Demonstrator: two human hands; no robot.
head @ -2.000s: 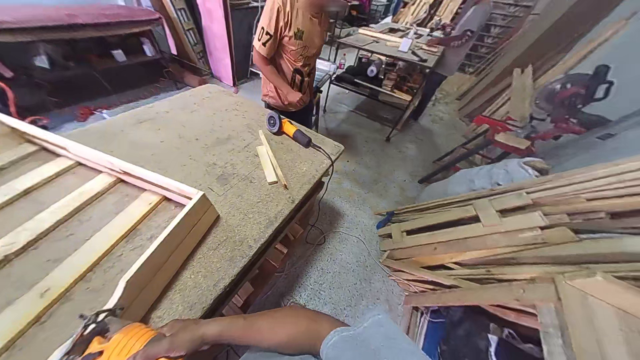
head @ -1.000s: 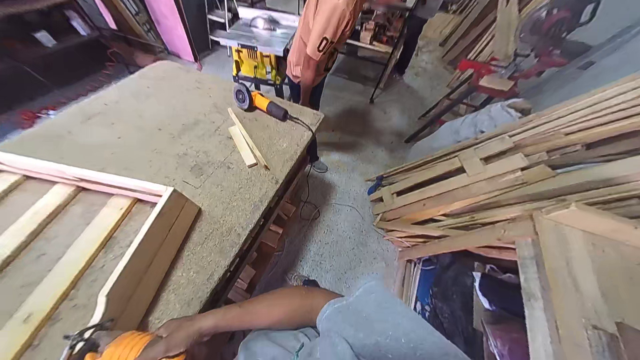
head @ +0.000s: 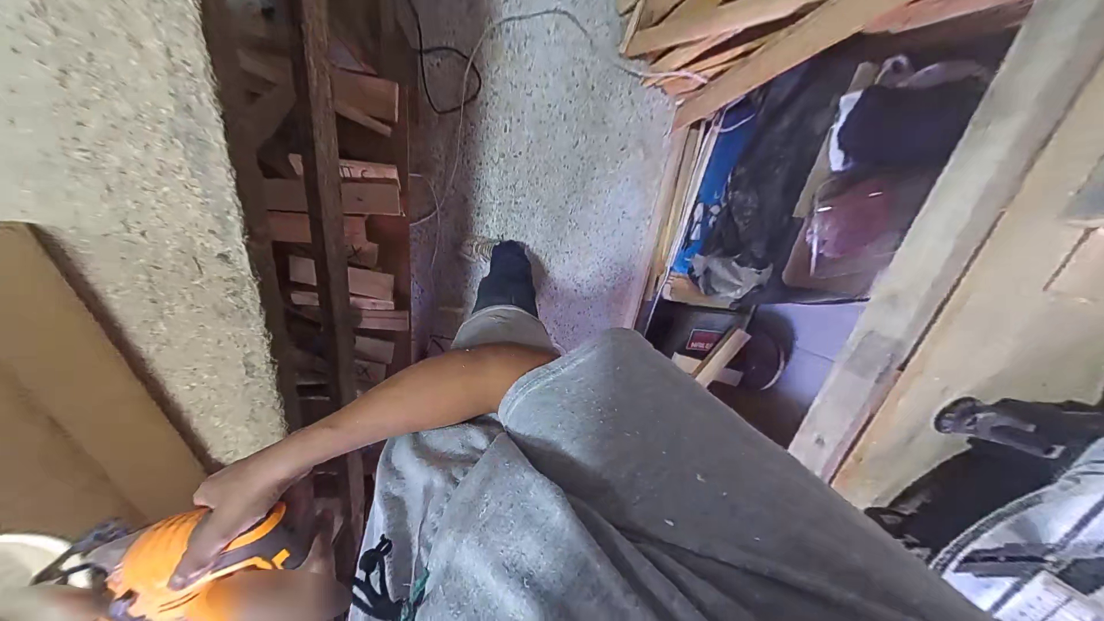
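Observation:
At the lower left, my right hand grips an orange and black handheld power tool from above. My right arm reaches across my body to it from a grey sleeve. Blurred skin at the bottom edge, against the tool's lower side, seems to be my left hand; its fingers and hold are unclear. The tool's working end is not clearly seen. Beside the tool, a wooden frame piece lies on the particle-board tabletop.
Wood offcuts fill a shelf under the table edge. A cable lies on the speckled floor near my dark shoe. To the right stand stacked boards, a wooden beam and a compartment holding bags. A black strapped item lies at far right.
The view has swung steeply down toward the floor and my body. My right hand stays on the orange tool. The person and the angle grinder seen earlier are out of view.

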